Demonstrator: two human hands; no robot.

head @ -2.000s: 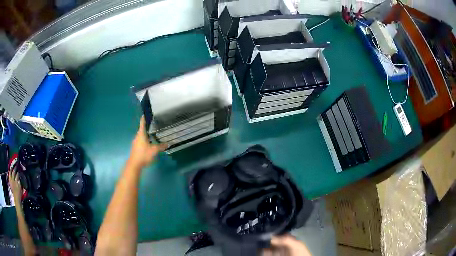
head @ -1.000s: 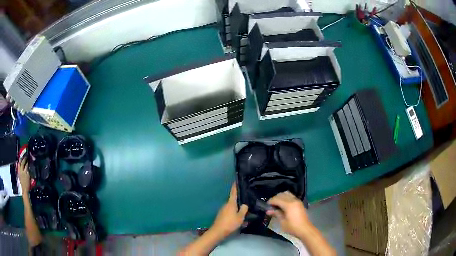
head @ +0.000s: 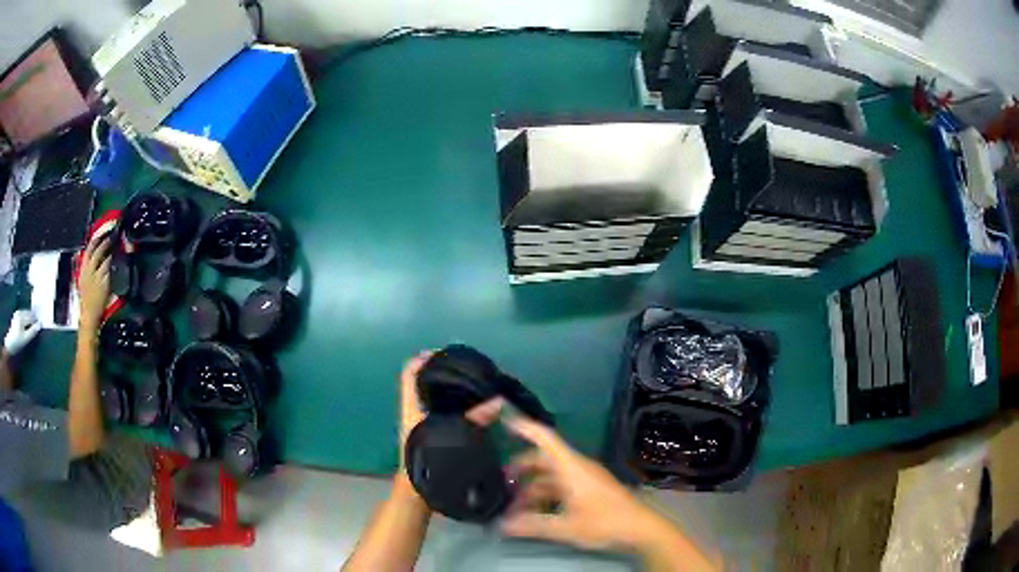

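Black over-ear headphones (head: 460, 464) are held up at the bench's front edge, their two ear cups towards me. My left hand (head: 410, 447) grips them from the left side. My right hand (head: 559, 480) is at their right side, its fingers bent and partly spread around the near ear cup; the exact contact is unclear. A black blister tray (head: 624, 416) lies to the right on the green bench. It holds an open carry case (head: 695, 440) with a shiny clear plastic bag (head: 698, 363) in its upper hollow.
Several headphones (head: 212, 385) with glossy black inserts lie at left, near another person's arm (head: 87, 358). An open box sleeve (head: 609, 168) stands mid-bench, more at back right (head: 810, 201). A closed retail box (head: 883, 341) lies right. A blue instrument (head: 240, 117) stands back left.
The headphones are out of the tray and in my hands, further left. The tray now lies on the bench at right with the open case in it. The view has swung left.
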